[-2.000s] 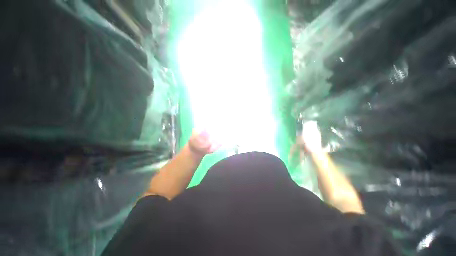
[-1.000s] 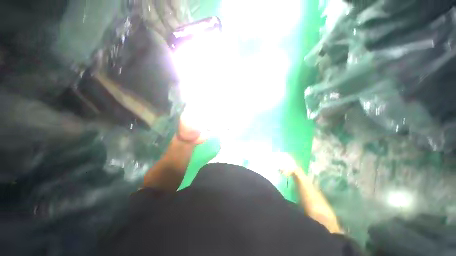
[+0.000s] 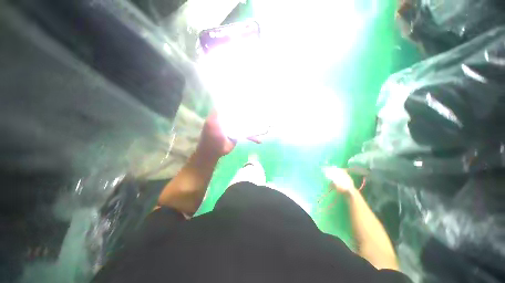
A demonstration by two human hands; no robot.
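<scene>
A smartphone [image 3: 230, 36] stands out in front of me, left of centre. Its top edge is dark purple and the rest is lost in white glare. My left hand [image 3: 218, 135] is at its lower end and grips it; the fingers are partly washed out. My right hand [image 3: 339, 179] is lower right, small and blurred, with a thin red charging cable [image 3: 362, 179] looping at it. The fingers look closed on the cable.
Clear plastic covers over dark clothes line the left side [image 3: 127, 72] and the right side [image 3: 443, 116]. The glossy green floor [image 3: 360, 72] runs between them under strong glare. A pale shoe [image 3: 252, 172] shows below.
The phone's dark top edge, not visible two seconds ago, shows now. My right hand has moved slightly right since one second ago, and the red cable has become visible. The covers at both sides have shifted.
</scene>
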